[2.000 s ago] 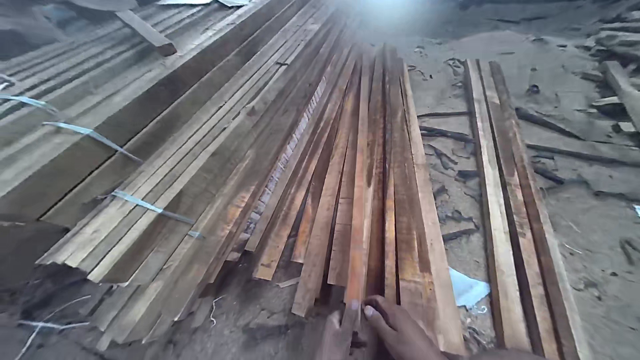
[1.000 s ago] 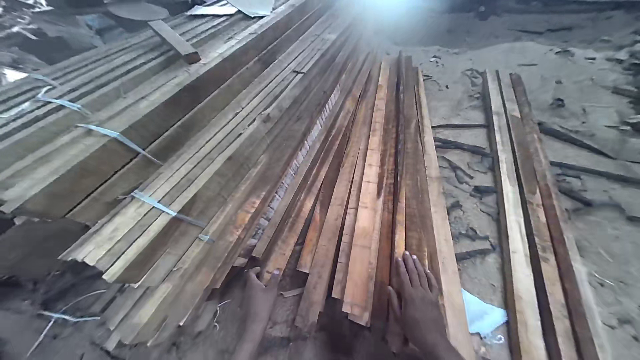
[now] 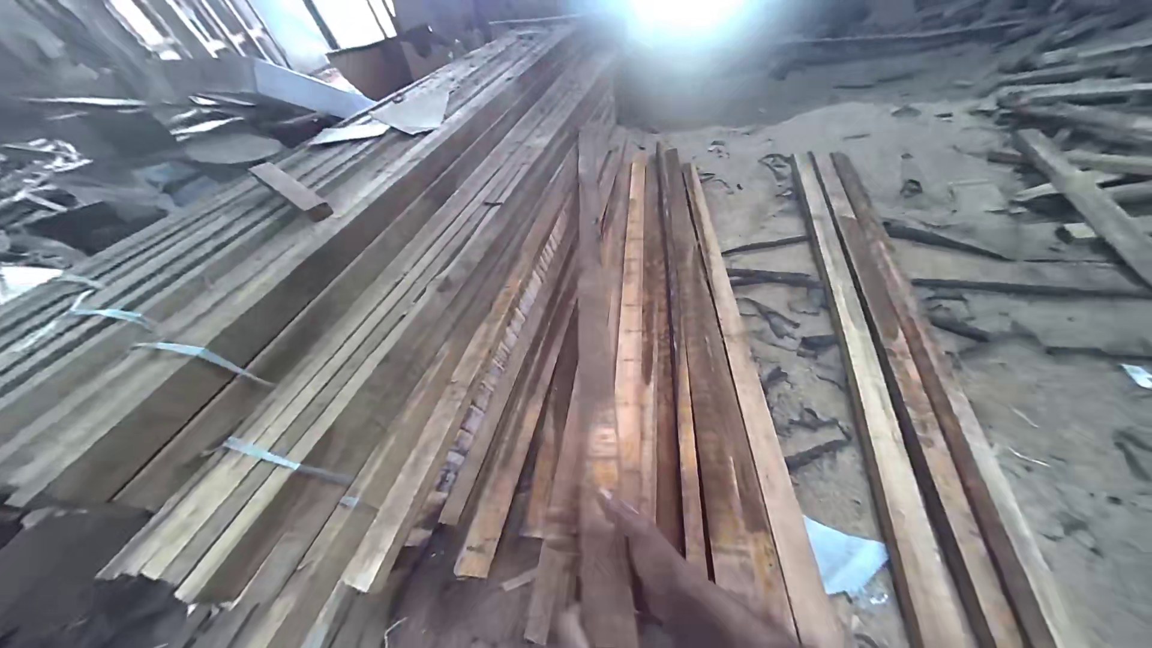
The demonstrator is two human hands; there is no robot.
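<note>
A long, narrow wooden board [image 3: 598,405] runs up the middle over the loose pile, blurred and apparently lifted at its near end. My right hand [image 3: 670,576] is on its right edge near the bottom, a fingertip on its face and the rest of the grip partly hidden. Of my left hand [image 3: 571,625] only a blurred bit shows at the bottom edge, by the board's left side; its grip is hidden. Beneath and around lie more loose boards, among them a light orange-brown board [image 3: 633,333] and a pale board [image 3: 765,450] on the pile's right side.
Stacked timber [image 3: 297,288] fills the left, with a pale blue strap [image 3: 261,453] across some pieces. A short wood offcut [image 3: 291,190] lies on top. Several separate boards [image 3: 855,360] lie on the dirt floor at right, near a light blue scrap [image 3: 844,556]. Scrap wood [image 3: 1089,202] lies farther right.
A second ago both hands lay apart on the pile; now my left hand is farther right, close to my right hand. One board now crosses over the others between them.
</note>
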